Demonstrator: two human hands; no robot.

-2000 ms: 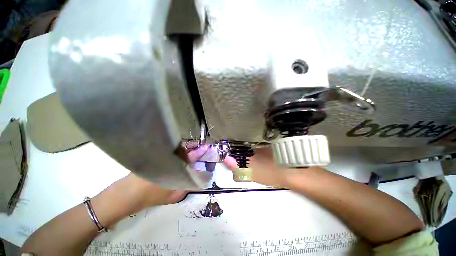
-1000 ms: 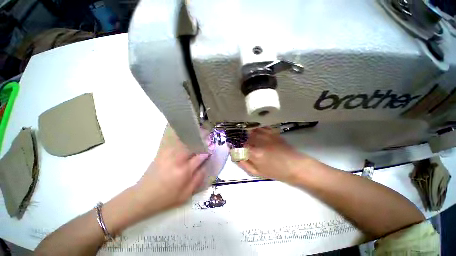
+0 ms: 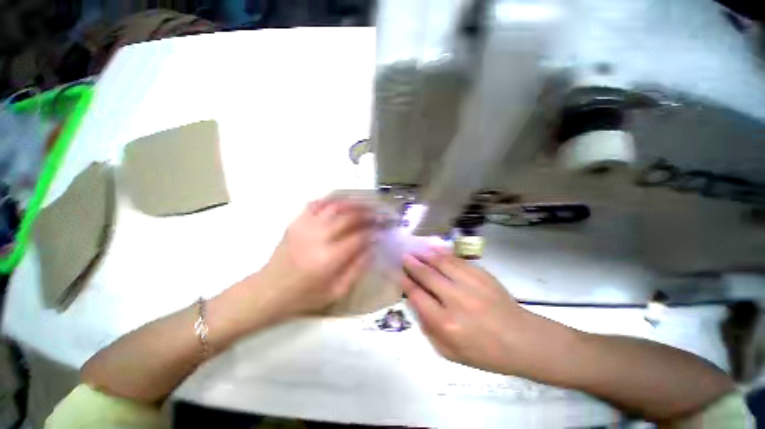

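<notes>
A khaki pocket piece [image 3: 366, 289] lies at the needle area under the sewing machine head [image 3: 671, 201], lit purple-white. My left hand [image 3: 323, 251] is on its left side with fingers bent over the cloth, holding it. My right hand [image 3: 457, 306] rests with its fingertips on the cloth's right edge; whether it grips the cloth is unclear. The frame is blurred, and the needle and presser foot cannot be made out clearly.
A single khaki piece [image 3: 176, 167] lies flat on the white table at left, beside a stack of cut pieces [image 3: 74, 235]. A green basket [image 3: 59, 159] stands beyond the left edge. Dark snips [image 3: 545, 214] lie behind the needle area. A blurred khaki bundle [image 3: 742, 335] is at far right.
The view has shifted, so the machine head sits further right. My right hand has come from beside the needle to the front, onto the cloth. More of the khaki piece shows between my hands.
</notes>
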